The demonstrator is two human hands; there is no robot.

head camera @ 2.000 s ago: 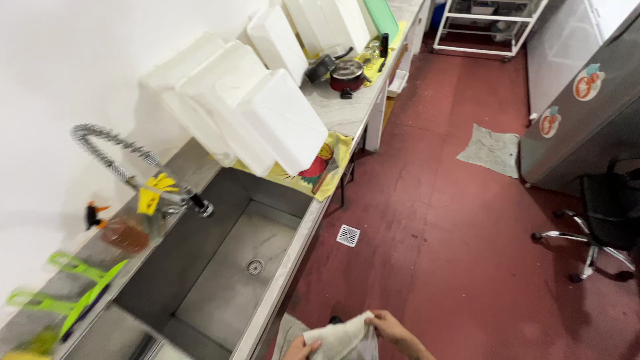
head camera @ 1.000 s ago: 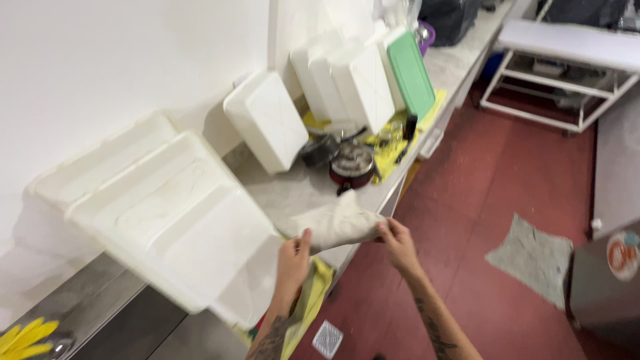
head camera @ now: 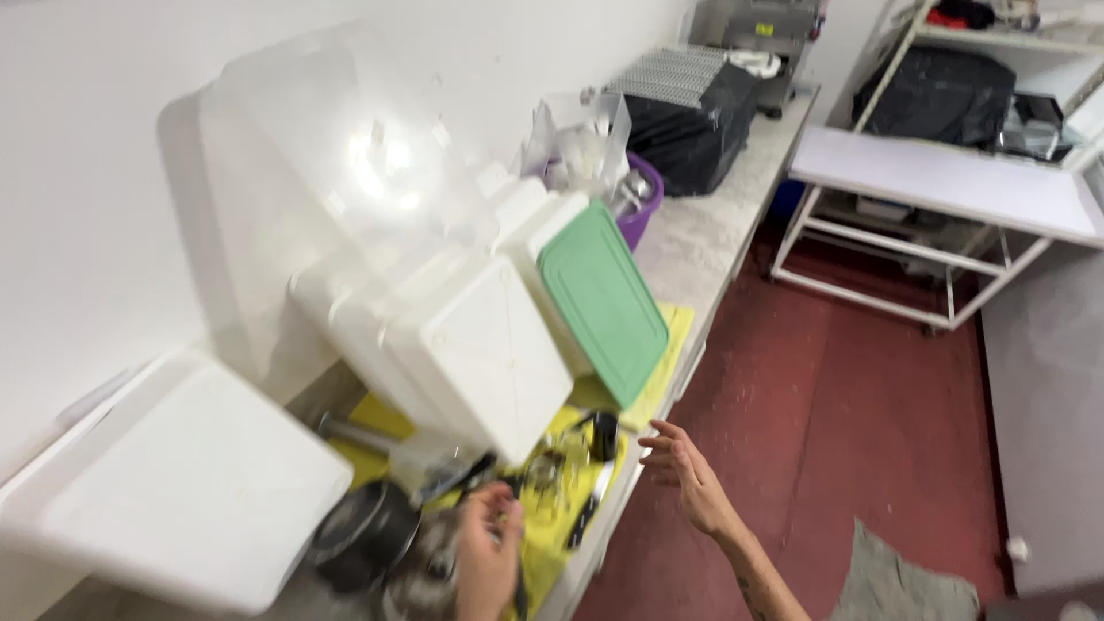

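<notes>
My left hand [head camera: 490, 543], blurred, hovers over the pots and utensils at the counter's edge; its fingers are curled, and whether it holds anything cannot be told. My right hand [head camera: 686, 474] is in the air beside the counter edge, fingers apart and nothing in it. Below and around the left hand are a dark saucepan [head camera: 366, 535], a lidded pot [head camera: 423, 569] and glass items [head camera: 548, 479] on a yellow cloth [head camera: 552, 561]. Behind them lean white plastic tubs [head camera: 500, 354] and a green plastic lid [head camera: 608, 306]. The pale cloth seen earlier is not clearly visible.
A white tub [head camera: 181, 483] leans at the left. Further along the counter [head camera: 690, 241] stand a purple bucket [head camera: 640, 216] with metalware and a black-covered object [head camera: 690, 129]. A white wheeled table [head camera: 940, 185] is at the back right. A grey cloth [head camera: 897, 578] lies on the red floor.
The pale cloth that both hands held is no longer seen between them. My hands have moved apart, the left over the pots. The view has swung further along the counter.
</notes>
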